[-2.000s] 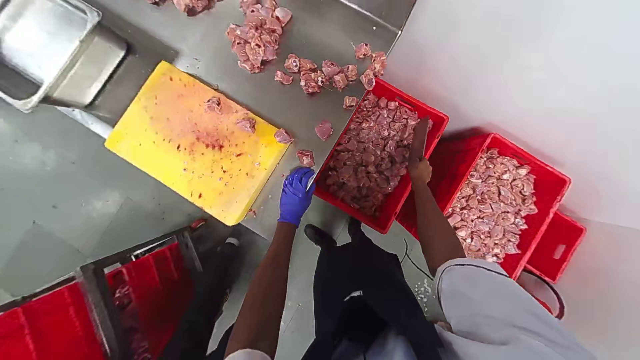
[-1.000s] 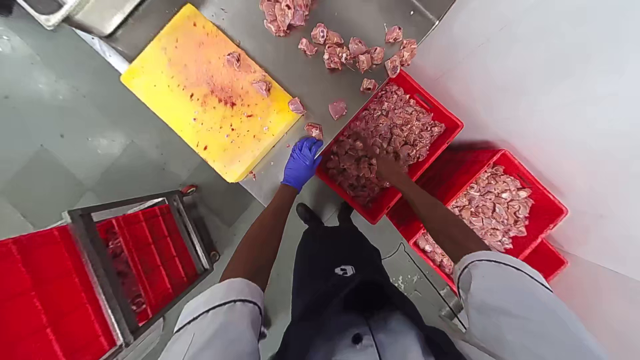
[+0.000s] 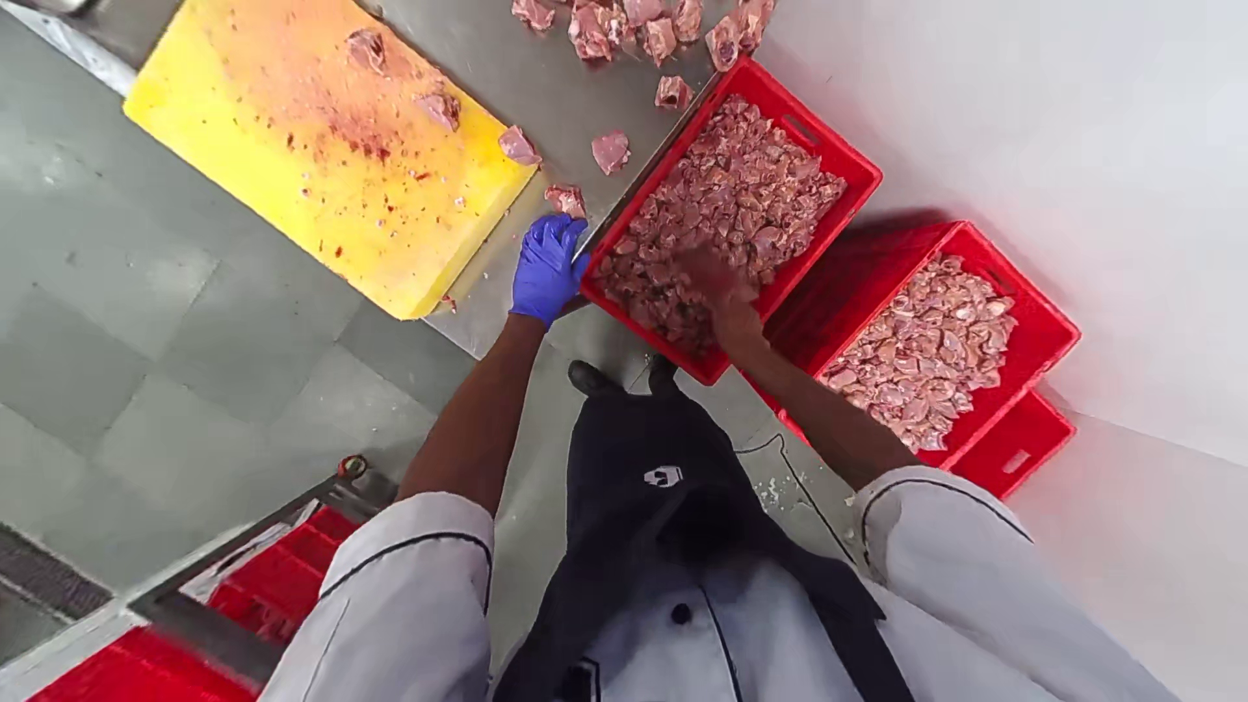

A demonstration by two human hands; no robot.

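My left hand (image 3: 548,270), in a blue glove, rests at the corner of the steel table (image 3: 487,283), against the left rim of a red plastic crate (image 3: 817,148). A piece of raw meat (image 3: 565,200) lies just beyond its fingers. Bare and blurred, my right hand (image 3: 717,288) is down on the cut raw meat (image 3: 756,185) filling that crate; its fingers are hard to make out, so whether they grip anything is unclear. Left of the gloved hand is a yellow cutting board (image 3: 322,156) with blood stains and a few meat pieces on it.
A second red crate of cut meat (image 3: 1019,292) stands at the right, beside the wall, with another red crate (image 3: 1033,444) under it. More meat pieces (image 3: 658,39) lie on the table's far part. At the lower left is a metal rack (image 3: 210,634) with red crates.
Two seconds ago my right hand was at the crate's right rim with a dark flat tool; now it is down in the meat. My left hand stays by the crate's left side.
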